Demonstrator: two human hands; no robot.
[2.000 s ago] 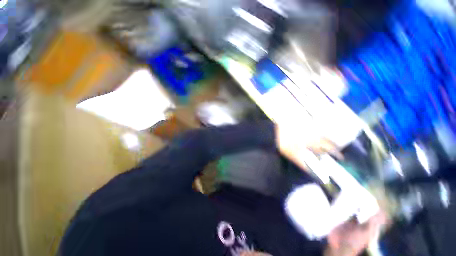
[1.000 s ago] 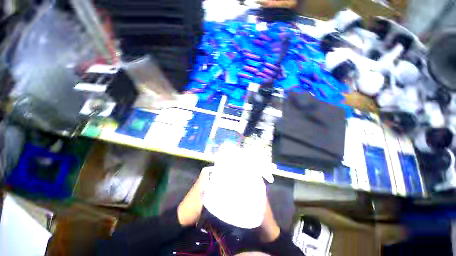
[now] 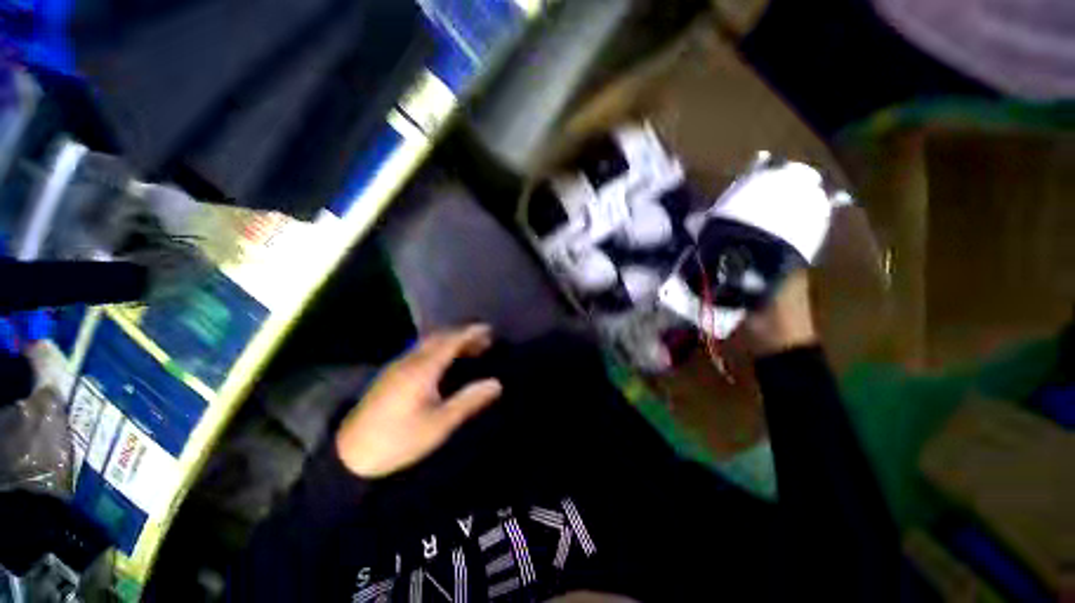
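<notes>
My right hand (image 3: 784, 316) holds a white unit (image 3: 783, 210) with a dark, open-looking underside and thin red wires hanging from it. The unit is over the brown carton (image 3: 855, 277), beside several white-and-black units (image 3: 615, 220) lying in it. My fingers are partly hidden behind the unit. My left hand (image 3: 407, 406) is empty in front of my torso, with thumb and fingers apart.
The yellow-edged bench (image 3: 301, 295) with blue-and-white printed sheets runs along the left. Dark flat pads (image 3: 254, 100) and a black tool (image 3: 71, 284) lie over it. Another brown carton (image 3: 990, 253) stands at the right on the green floor.
The view has turned from the bench to the carton at the right. The white unit has moved from between both hands in front of me to my right hand over the carton. My left hand has let go.
</notes>
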